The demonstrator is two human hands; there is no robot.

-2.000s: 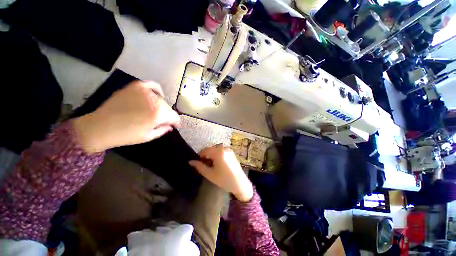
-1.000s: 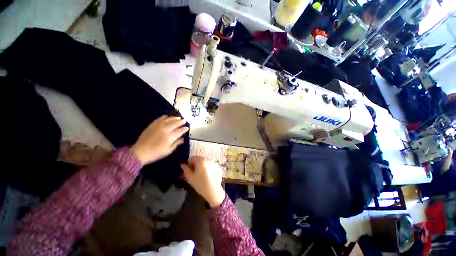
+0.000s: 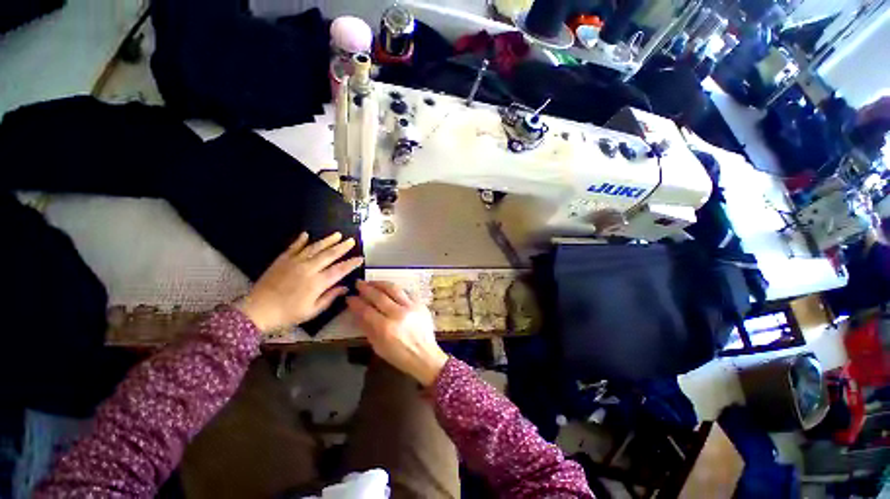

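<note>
A black fabric panel lies flat on the pale sewing table, its right edge at the needle and presser foot of the white sewing machine. My left hand lies flat on the panel with its fingers spread, just in front of the presser foot. My right hand pinches the panel's near right edge at the fingertips, close to my left hand. The needle tip is too small to make out. The lit bed shows to the right of the panel.
Black panel piles lie at the left, with more black fabric behind. Folded dark pieces hang at the machine's right end. A pink-topped spool stands behind the needle end. The table's chipped front edge is near my right hand.
The panel has come off my lap area onto the table, its edge now at the presser foot. My left hand has moved right and flattened on it; my right hand still holds the edge.
</note>
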